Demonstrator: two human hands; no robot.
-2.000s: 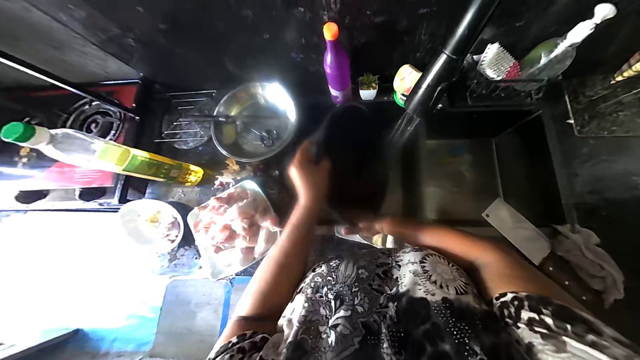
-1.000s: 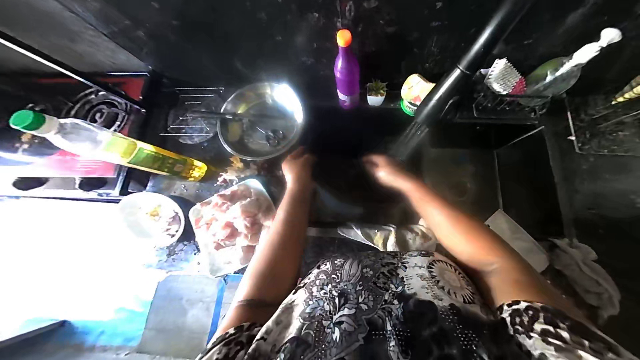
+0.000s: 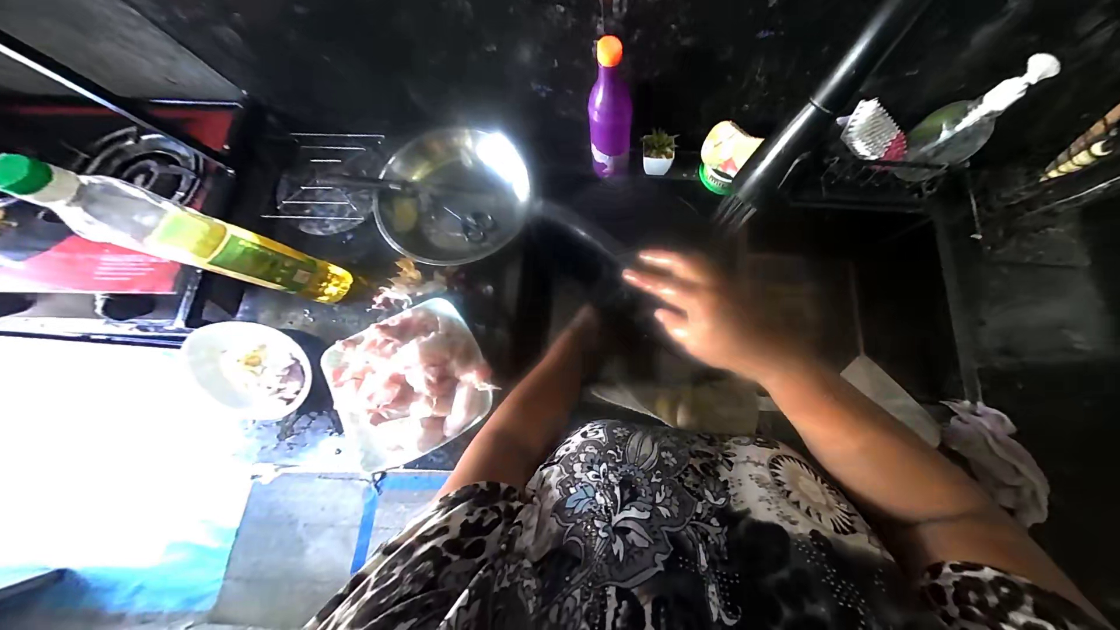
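My right hand [image 3: 700, 311] is over the dark sink area, its fingers spread and pointing left, with nothing seen in it. The left forearm reaches into the same dark area, where my left hand [image 3: 588, 322] is blurred and mostly lost in shadow; what it touches cannot be told. Between the hands and a metal bowl [image 3: 453, 197] is a dark, blurred curved edge, too unclear to name. The bowl stands to the left, with a dark handle across it. Below it lies a clear tray of raw meat pieces [image 3: 411, 376].
An oil bottle [image 3: 254, 254] and a white bowl of chopped food [image 3: 254, 369] are at left, near a red gas stove [image 3: 96, 254]. Behind stand a purple bottle [image 3: 610, 118], a potted plant [image 3: 658, 153] and a black faucet [image 3: 814, 109]. A cloth [image 3: 997, 455] hangs at right.
Two seconds ago my hands were around a dark object. My right hand has since moved up and away to the right of the left hand, with its fingers spread.
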